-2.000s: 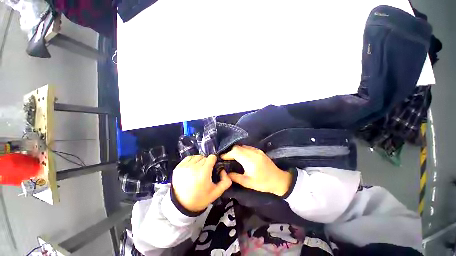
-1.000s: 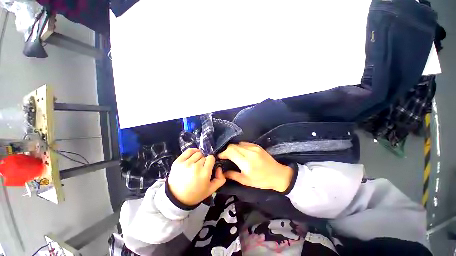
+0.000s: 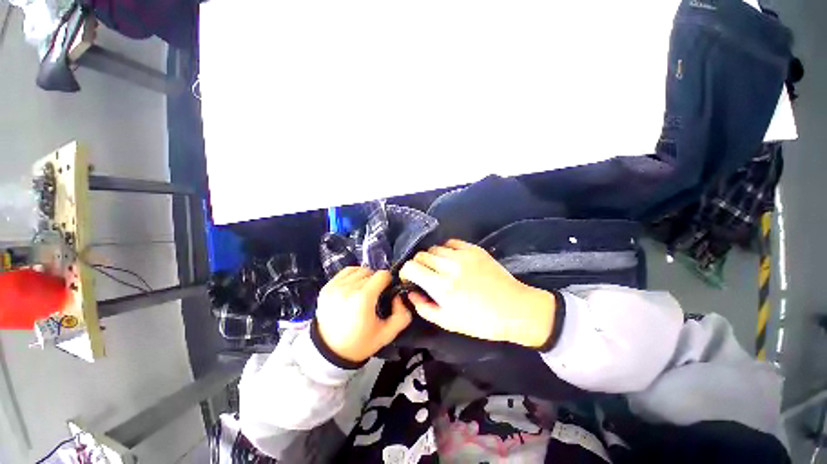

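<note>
A dark blue denim jacket [image 3: 562, 195] lies over my lap and the near table edge. Its sleeve [image 3: 725, 100] lies across the table's right corner. A dark strip with a small shiny dot and a paler grey strip [image 3: 580, 264] lies right of my hands. A plaid piece [image 3: 375, 237] sticks up beyond my fingers, beside a denim flap. My left hand [image 3: 355, 314] and my right hand [image 3: 471, 292] are bare and close together, both pinching a dark edge of the jacket between the fingertips. The exact spot is hidden by the fingers.
The white table [image 3: 426, 100] spans the area ahead. Plaid garments [image 3: 258, 290] hang below it at left, and more plaid cloth [image 3: 739, 204] at right. Blue plastic [image 3: 222, 249] shows under the table edge. A wooden stand [image 3: 72, 245] with a red object [image 3: 32, 299] stands at far left.
My right hand has shifted slightly, its fingers now raised a little further up along the edge. Both hands still pinch the jacket. The view has moved slightly.
</note>
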